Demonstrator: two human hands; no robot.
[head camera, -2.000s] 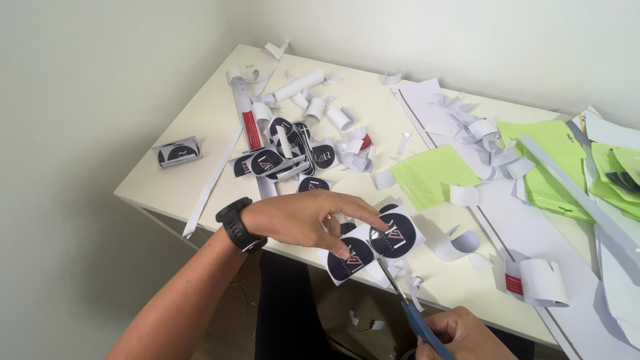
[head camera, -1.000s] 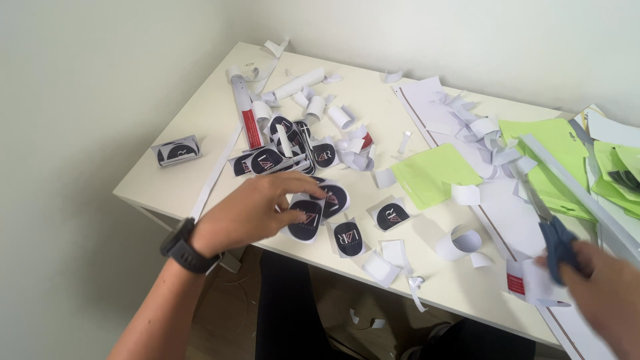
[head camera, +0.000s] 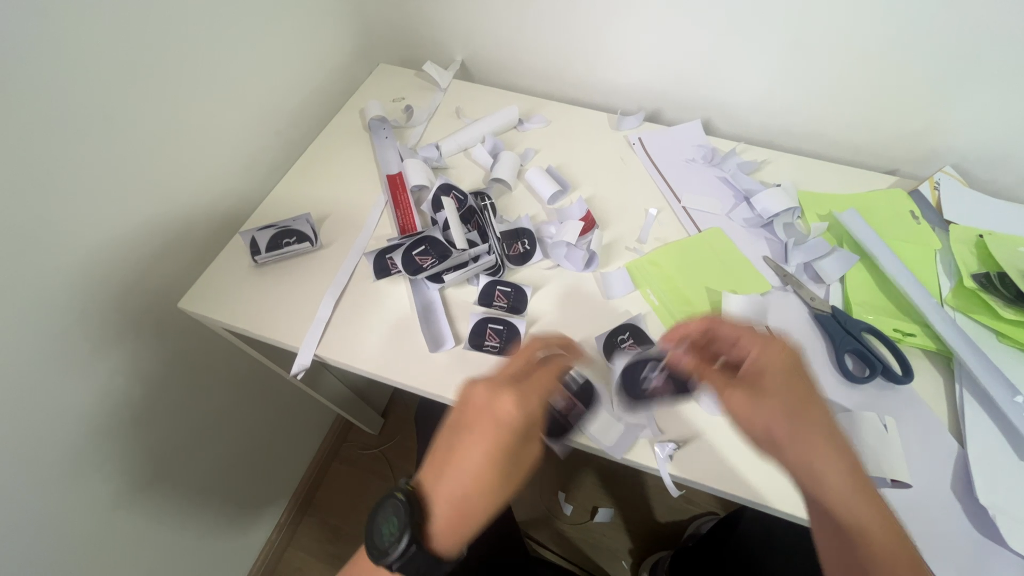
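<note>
Blurred by motion, my left hand (head camera: 512, 400) is over the table's front edge, at a dark round paper sticker (head camera: 571, 404); whether its fingers grip it I cannot tell. My right hand (head camera: 744, 376) pinches another dark round sticker (head camera: 654, 379) by its right side. Just behind that one lies a third sticker (head camera: 626, 342). Two cut stickers, one of them a rounded one (head camera: 495, 335), lie left of my hands, in front of a heap of similar stickers (head camera: 460, 232). The blue-handled scissors (head camera: 852, 340) rest on white paper to the right, blades slightly apart.
Curled paper scraps (head camera: 504, 170) lie around the heap. A small sticker bundle (head camera: 284, 238) sits at the left. Lime green plastic pouches (head camera: 700, 272) and a long folded paper strip (head camera: 936, 304) lie to the right. The white table's front edge (head camera: 400, 384) runs below my hands.
The scissors, in my right hand in both earlier frames, now lie on the paper. My right hand has come back left to a sticker. Two stickers now lie separately in front of the heap.
</note>
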